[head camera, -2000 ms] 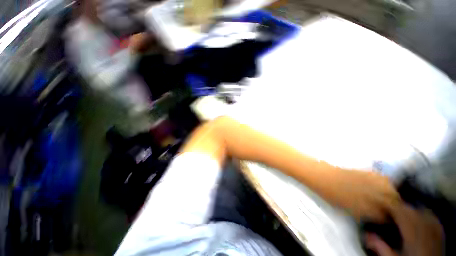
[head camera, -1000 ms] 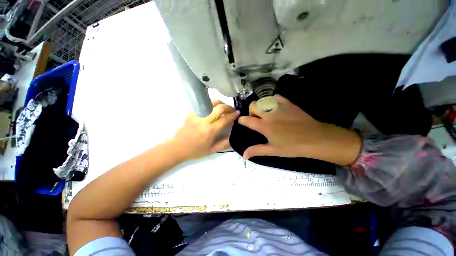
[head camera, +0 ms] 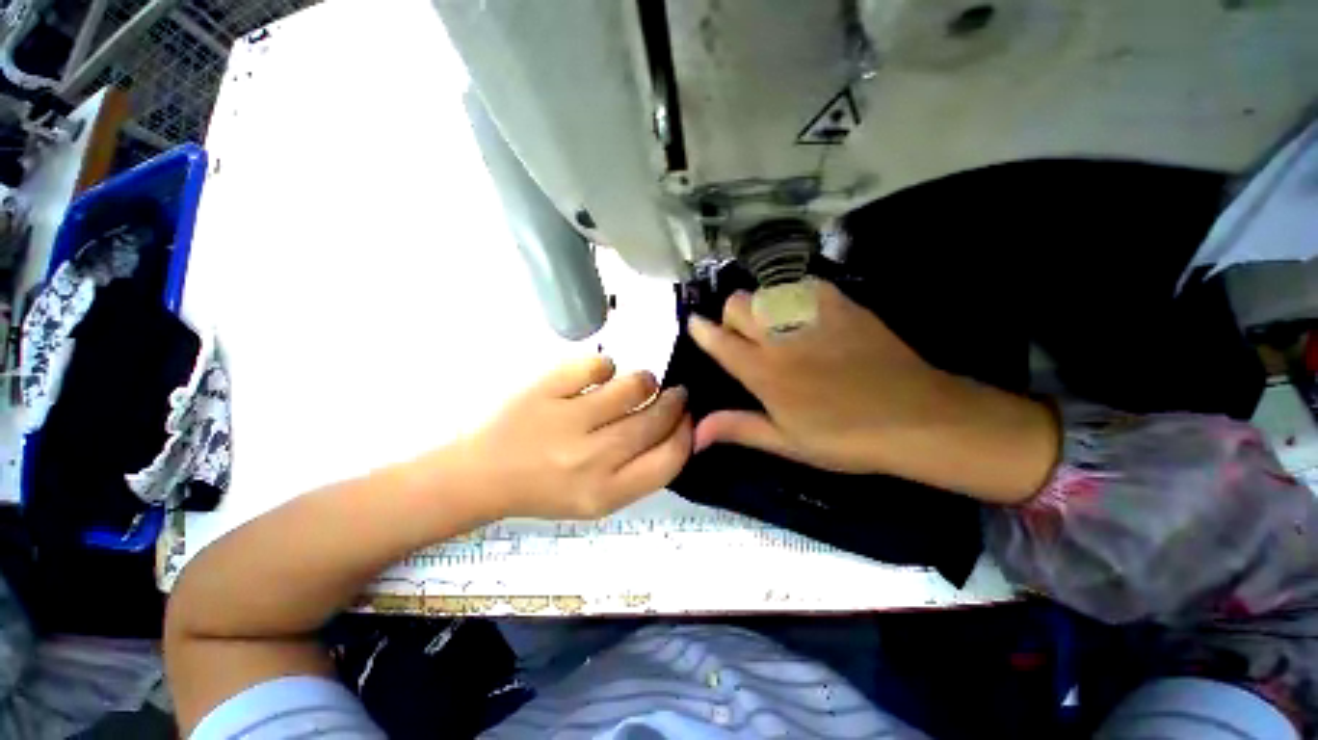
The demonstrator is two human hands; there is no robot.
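Observation:
A black fabric piece (head camera: 853,518) lies on the white table below the sewing machine head (head camera: 810,87) and spreads behind the needle area to the right. My right hand (head camera: 846,383) lies on it, fingers pointing at the presser foot (head camera: 704,270), pressing it flat. The thread tension assembly (head camera: 781,257) is just above the right fingers. My left hand (head camera: 593,441) is at the cloth's left edge, fingers curled with the tips touching it. Whether they pinch the edge is unclear. The needle tip is hidden.
A grey lamp tube (head camera: 542,239) hangs left of the needle. A blue basket (head camera: 185,239) with black and floral pieces stands at the left. White cloth or paper (head camera: 1272,217) hangs at the right. The table's chipped front edge (head camera: 506,604) runs near my body.
My left hand has moved back from the presser foot, towards me along the cloth edge. My right hand stays on the cloth. The cloth's near right corner has come closer to the table edge.

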